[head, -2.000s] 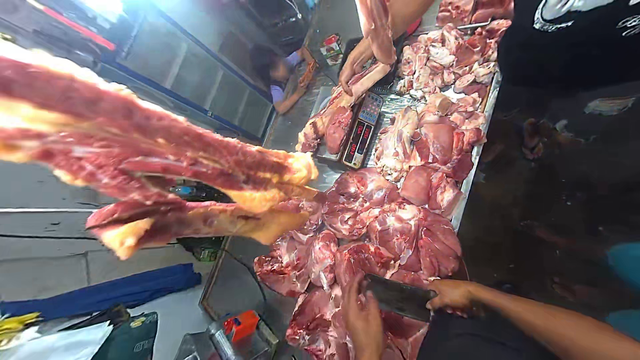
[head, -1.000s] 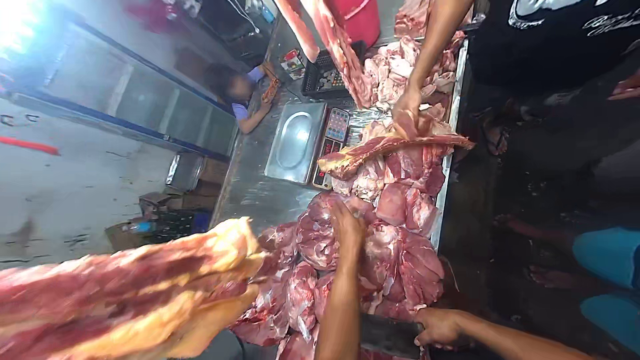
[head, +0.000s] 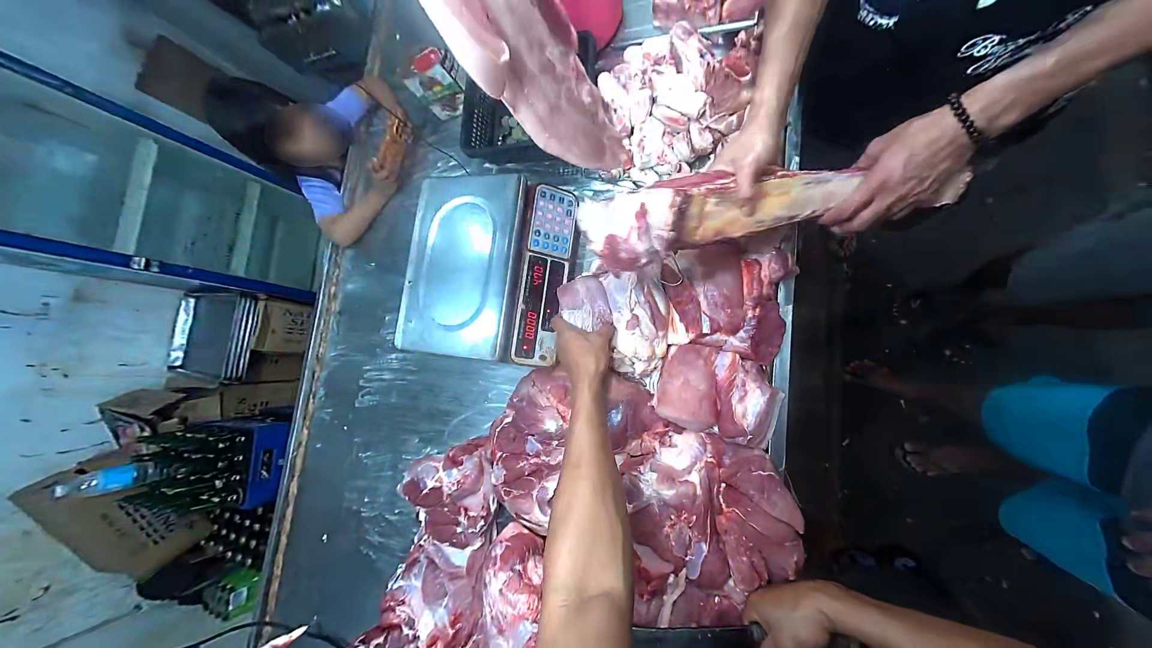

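My left hand (head: 583,346) reaches over the pile of raw meat and grips a small pale-pink piece of meat (head: 585,301) beside the scale's display. At the bottom edge, my right hand (head: 792,612) is closed round the handle of a knife, whose dark blade (head: 693,638) is partly cut off by the frame. Large red cuts of meat (head: 675,495) lie under and around my left forearm. A digital scale (head: 461,261) with a bare steel pan stands left of my left hand. Across the pile, another person's two hands hold a long slab of meat (head: 747,205).
Meat hangs (head: 549,81) over the far part of the steel table (head: 360,432). Beyond the scale are a black basket (head: 486,121) and small pale cuts (head: 666,99). A person leans at the table's left edge. Bottles and cardboard boxes (head: 117,504) stand at left; people stand at right.
My left hand has moved from beside the knife blade, over the large cuts, to the piece by the scale. The other person now holds a slab with both hands. Meat seen on the scale earlier is off it.
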